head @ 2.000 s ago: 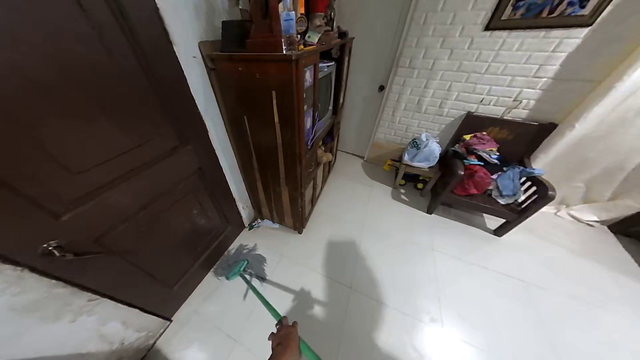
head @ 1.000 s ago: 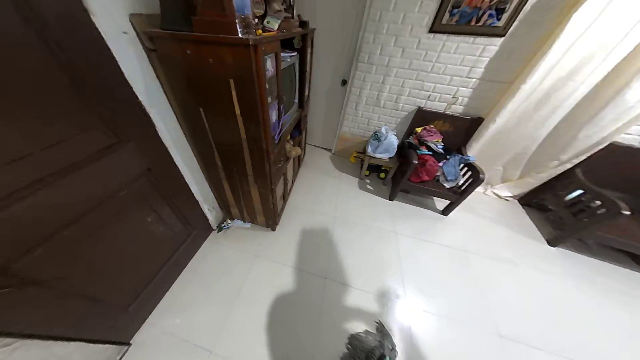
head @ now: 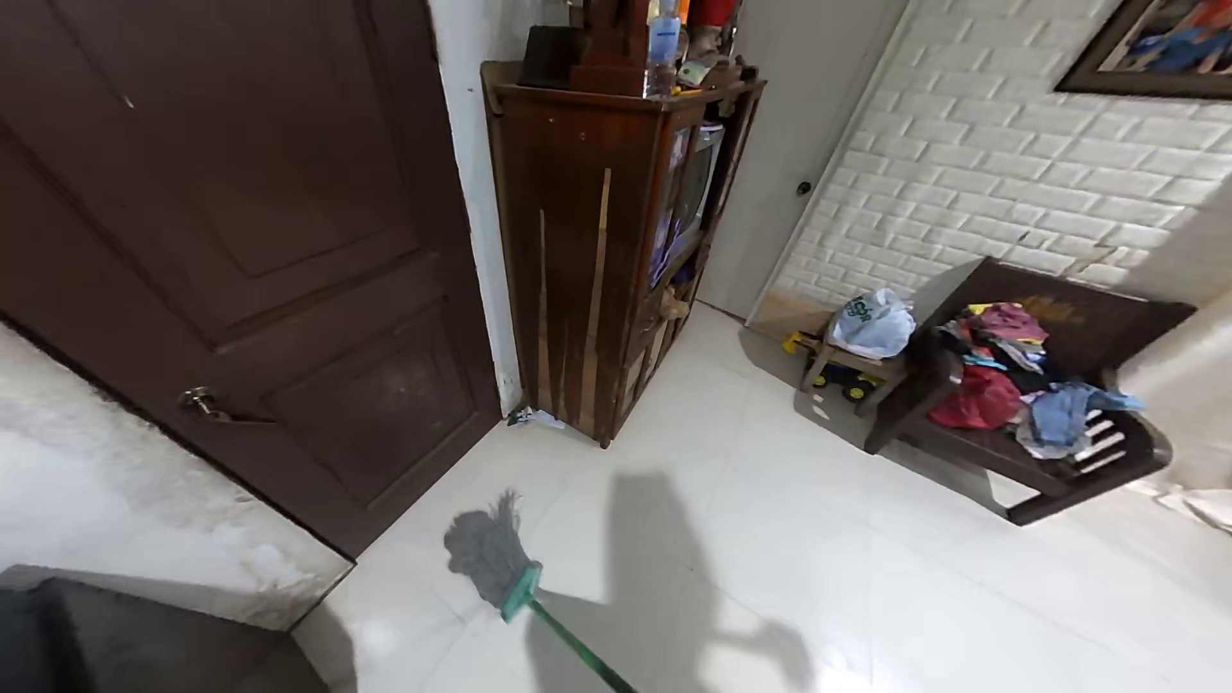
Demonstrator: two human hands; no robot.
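Observation:
A string mop with a grey head and a green plastic clamp lies against the white tiled floor, left of the middle. Its green handle runs down to the right and leaves the view at the bottom edge. Neither of my hands is in view, so what holds the handle is hidden. My shadow falls on the floor to the right of the mop.
A brown door stands at the left, beside a wooden cabinet holding a television. Small litter lies by its base. At right are a stool with a plastic bag and a wooden armchair heaped with clothes.
The mop head, at the bottom edge right of the middle one second ago, is now farther left and nearer the door. The hand seen on the handle two seconds ago is out of view.

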